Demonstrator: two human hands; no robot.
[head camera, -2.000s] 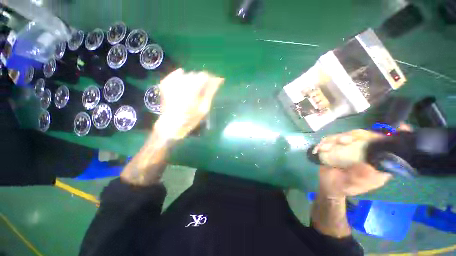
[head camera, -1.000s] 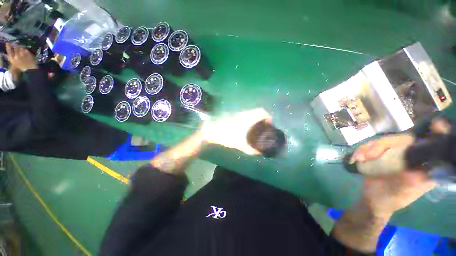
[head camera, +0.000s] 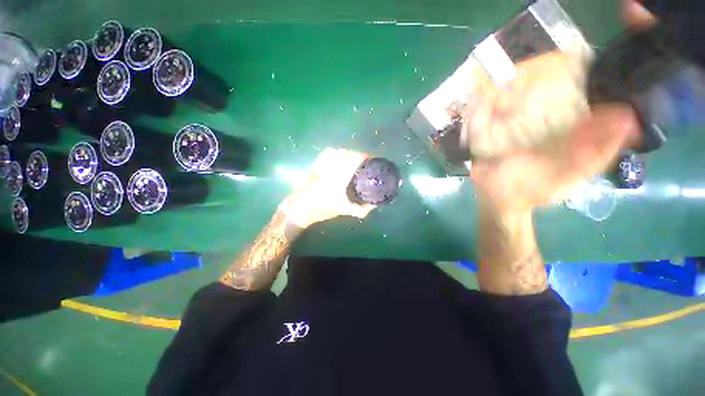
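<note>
My left hand (head camera: 328, 188) holds a black cylindrical unit (head camera: 376, 182) upright on the green bench, its plain dark end up. My right hand (head camera: 533, 124) is blurred and wrapped around the pale grip of the electric screwdriver, whose black body (head camera: 645, 73) reaches to the upper right. The hand and tool are over the white-grey screw feeder (head camera: 441, 104) and cover much of it. The screwdriver's tip cannot be made out.
Several black units with shiny clear rims (head camera: 147, 191) stand in a cluster at left. A clear plastic cup (head camera: 598, 200) and a small dark cylinder (head camera: 631, 171) are at right. Blue bins (head camera: 581, 285) show below the green bench's edge (head camera: 371, 241). Tiny specks lie on the bench.
My left hand went from the cluster to the front middle with a black unit, now held upright. My right hand has moved with the screwdriver from the feeder's near side up over the feeder.
</note>
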